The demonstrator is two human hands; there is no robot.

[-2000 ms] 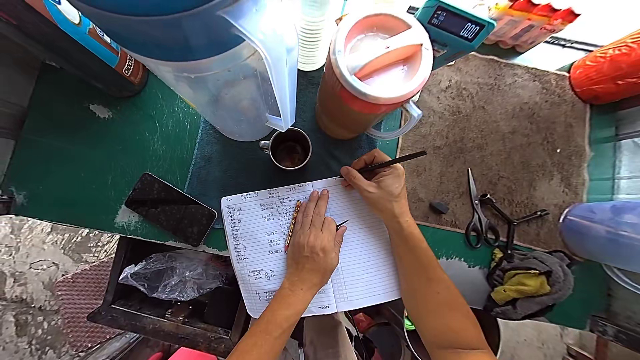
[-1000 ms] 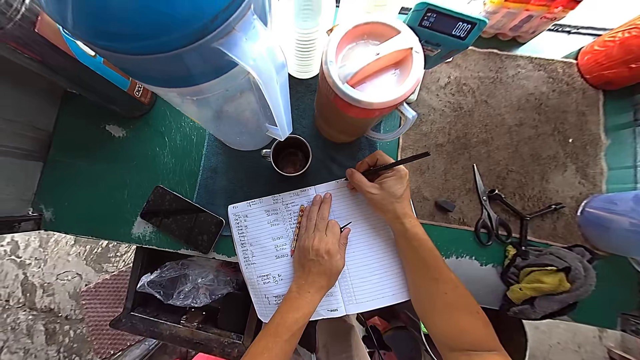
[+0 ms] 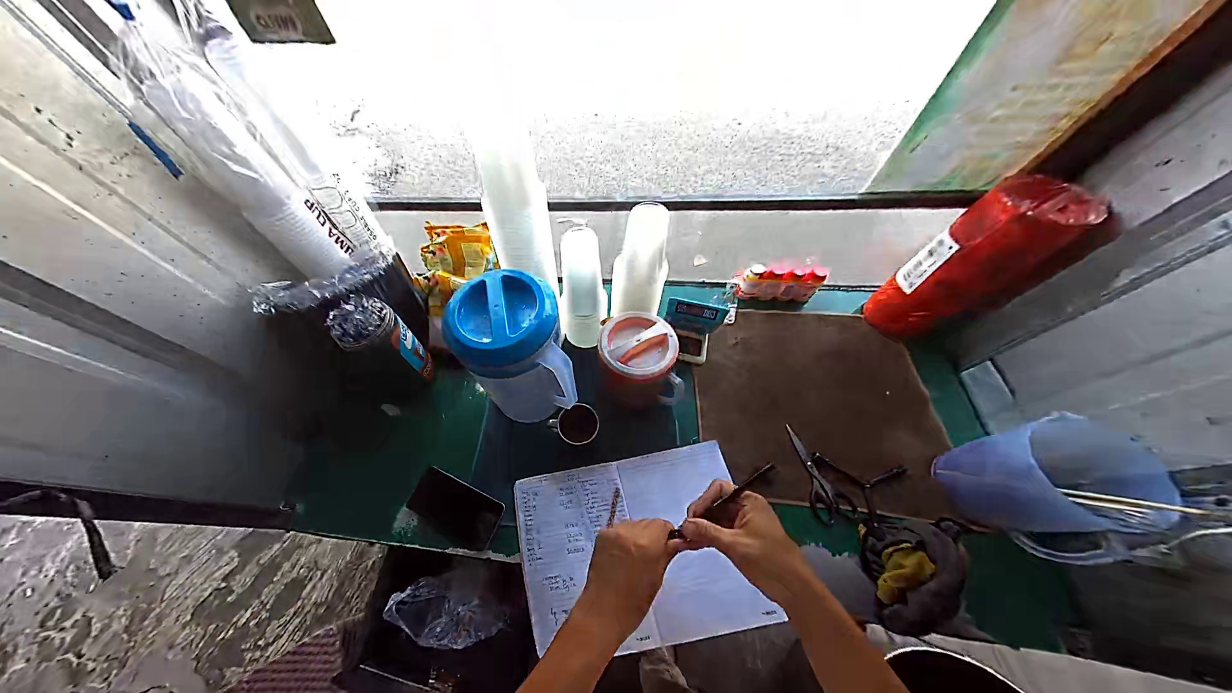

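An open lined notebook (image 3: 695, 577) lies on the green table, its left page covered in handwriting. Over its middle my left hand (image 3: 630, 553) is closed around the end of a small dark item, too small to name. Against it, fingertips meeting, is my right hand (image 3: 736, 529), which has a dark pen (image 3: 756, 478) between thumb and fingers. A thin patterned stick (image 3: 613, 507) lies on the left page by my left hand. Beyond the notebook stand a metal mug (image 3: 578, 423) with dark contents, a blue-lidded pitcher (image 3: 502, 337) and a red-and-white-lidded pitcher (image 3: 638, 356).
A black phone (image 3: 455, 507) lies left of the notebook. Scissors (image 3: 818, 476) and a grey and yellow cloth (image 3: 910, 573) are on the right, near a brown mat (image 3: 818, 395) and a bluish jug (image 3: 1054, 481). Stacked plastic cups (image 3: 640, 255) stand behind. An open drawer (image 3: 385, 616) is below.
My left hand has lifted off the page and closed; both hands have come together over the notebook. The pen has left the page top with my right hand. The view is now much wider.
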